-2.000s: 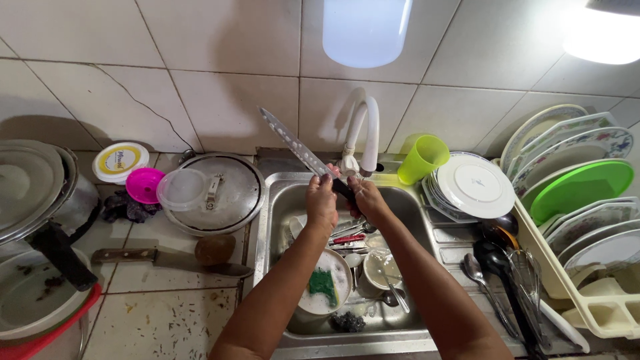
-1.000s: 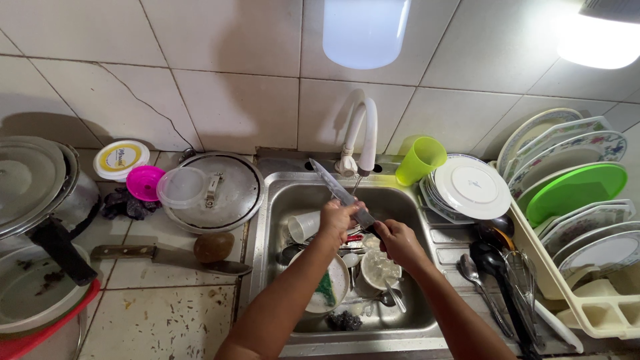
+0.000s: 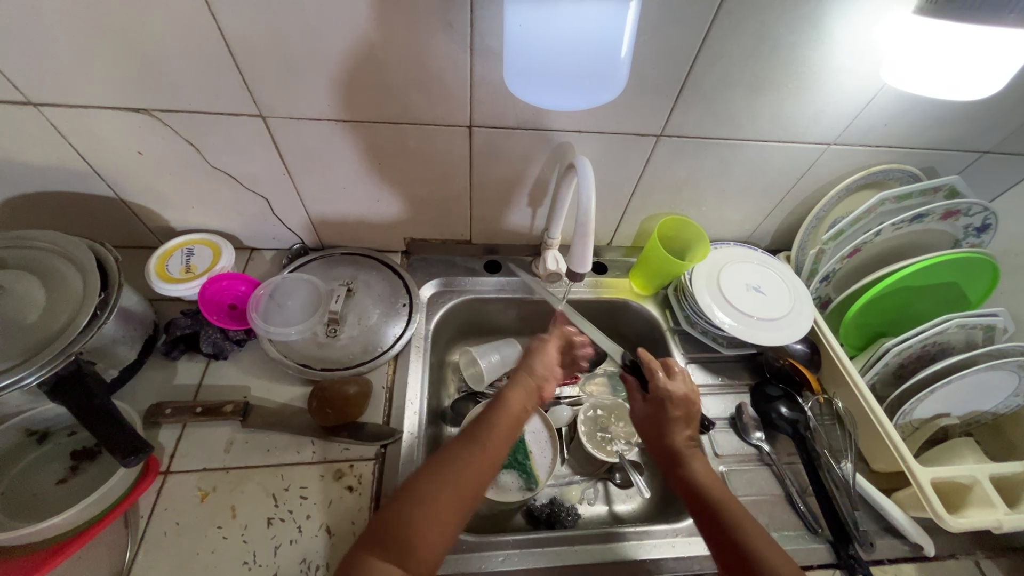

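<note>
My right hand (image 3: 662,394) grips the black handle of a kitchen knife (image 3: 596,334), whose blade points up and left under the faucet (image 3: 584,212). A thin stream of water falls by the blade. My left hand (image 3: 564,352) is against the blade near its middle; its fingers are blurred, so their hold is unclear. Below, in the steel sink (image 3: 480,524), lie a clear plastic cup (image 3: 490,362), a white bowl (image 3: 538,456) with a green scouring pad (image 3: 522,464), a cup with a spoon (image 3: 606,430), more cutlery and a dark metal scourer (image 3: 552,514).
Left of the sink are a second knife (image 3: 320,424), a pot lid (image 3: 376,312), a pressure cooker (image 3: 120,312) and a pink lid (image 3: 228,300). To the right are a lime-green cup (image 3: 670,254), stacked plates (image 3: 752,292), utensils (image 3: 788,424) and a dish rack (image 3: 872,408) of plates.
The soapy foam seen on the blade two seconds ago is gone. Both hands have moved lower with the knife, from above the sink's back edge to over the basin.
</note>
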